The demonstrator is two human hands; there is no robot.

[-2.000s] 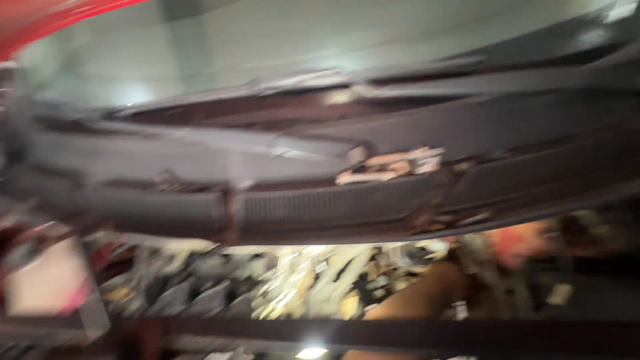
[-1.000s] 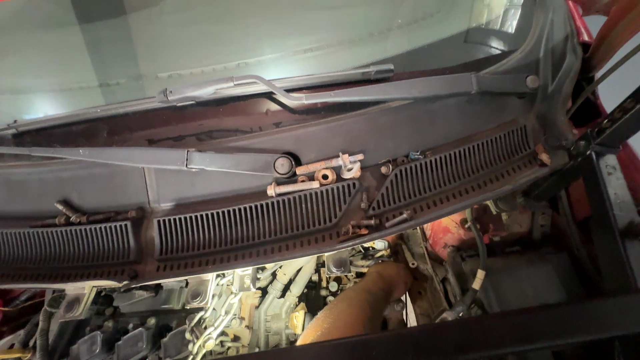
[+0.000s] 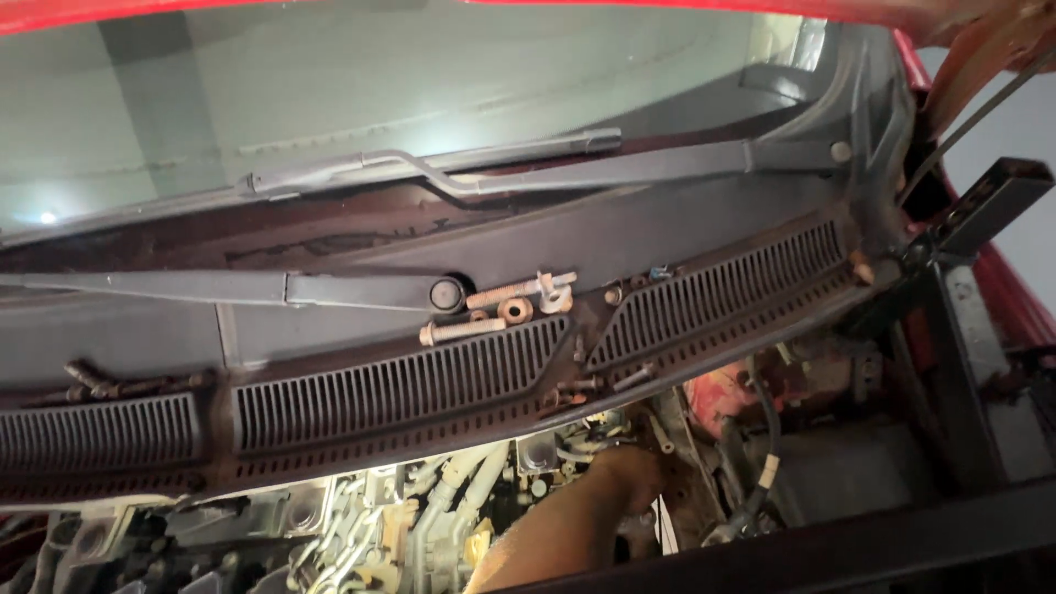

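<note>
My left hand (image 3: 634, 474), at the end of a bare forearm rising from the bottom edge, reaches down into the engine bay beside hoses and metal parts. Its fingers are hidden, so I cannot tell what it holds. My right hand is out of view. Above, a rusty bolt (image 3: 462, 332) and a longer threaded bolt (image 3: 503, 293) lie on the black cowl panel, with a flanged nut (image 3: 516, 310) between them. Small bolts (image 3: 634, 377) rest near the cowl's front edge, and more rusty bolts (image 3: 107, 384) lie at the left.
Two wiper arms (image 3: 363, 290) (image 3: 627, 167) lie across the cowl below the windshield (image 3: 330, 82). A dark metal bar (image 3: 825, 536) crosses the lower right, and an upright frame post (image 3: 949, 371) stands at the right. A cable (image 3: 767, 412) hangs in the engine bay.
The blurred view of two seconds ago has swung and steadied. Between one second ago and now, the bolts on the cowl and the forearm in the engine bay show no plain change.
</note>
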